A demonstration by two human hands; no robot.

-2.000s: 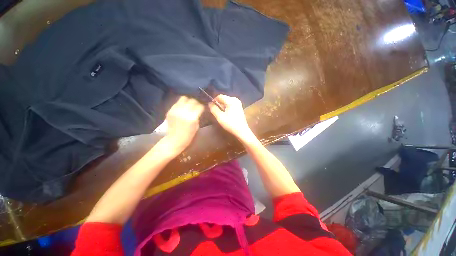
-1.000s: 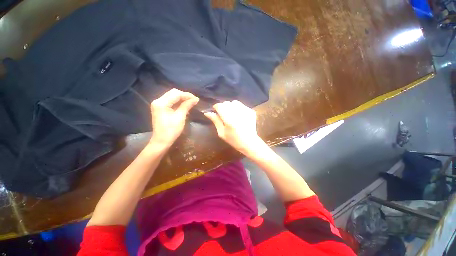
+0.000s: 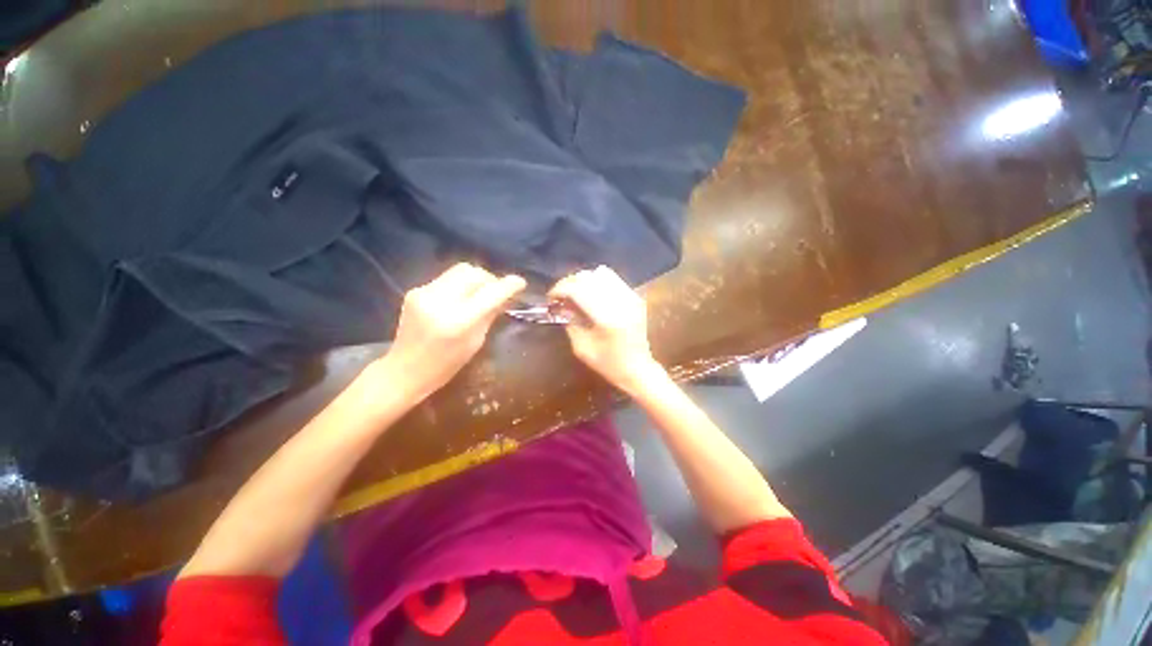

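Note:
A dark grey-blue garment [image 3: 480, 139] is spread over the left and middle of the table, with a small dark label bearing pale marks [image 3: 286, 186] on it. My left hand [image 3: 442, 322] pinches the garment's near edge between thumb and fingers. My right hand [image 3: 609, 322] is close beside it, holding small silver thread snips [image 3: 541, 312] whose blades point left toward my left fingertips. Any thread between the hands is too fine to see.
The glossy brown table [image 3: 859, 152] has yellow tape [image 3: 954, 268] along its near edge. A white paper [image 3: 802, 360] juts out below that edge. Dark cloth and clear plastic bags [image 3: 935, 568] lie at lower right. My magenta apron [image 3: 505, 530] is against the table.
Both hands have come down slightly toward the table's near edge and closer together. The snips' silver blades now show between them. The garment's near edge has shifted a little.

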